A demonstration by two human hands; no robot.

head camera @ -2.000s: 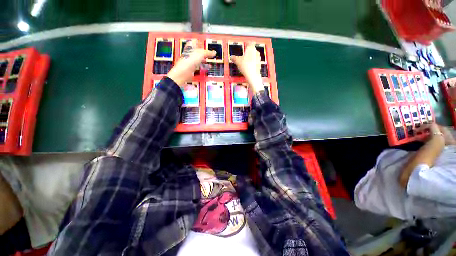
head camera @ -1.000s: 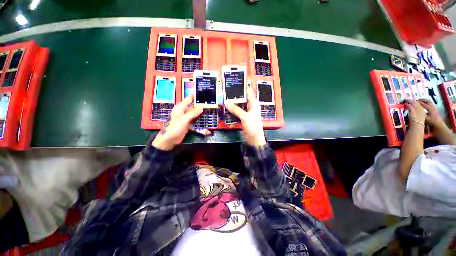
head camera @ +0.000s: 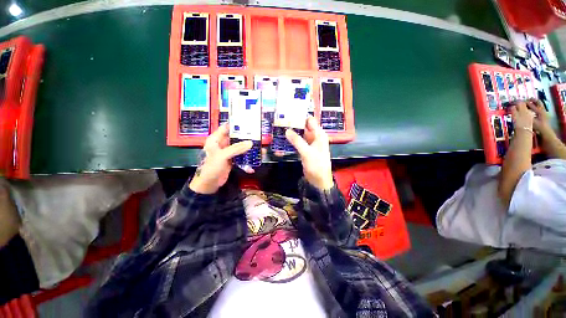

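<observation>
My left hand (head camera: 217, 158) holds a keypad phone (head camera: 245, 115) upright, its screen white with blue blocks, my thumb on the dark keypad. My right hand (head camera: 313, 152) holds a second keypad phone (head camera: 291, 105) beside it, also with a white screen and blue blocks, thumb at the keypad's top. Both phones are over the near edge of the red phone tray (head camera: 175, 81). Two top-row slots are empty. Other phones lie in the tray, some with black screens, one cyan (head camera: 196, 93). The held phones partly hide the near-row phones behind them.
Red trays lie at far left (head camera: 37, 105) and right (head camera: 476, 93) on the green bench (head camera: 409, 93). A red tray (head camera: 394, 217) at lap level holds loose dark phones or parts. A person's hands (head camera: 524, 118) are at the right tray. Another person's clothing shows at left.
Two phones have been lifted from the top row. Since one second ago their screens went from dark with text to white with blue blocks, and the hands sit lower relative to the tray.
</observation>
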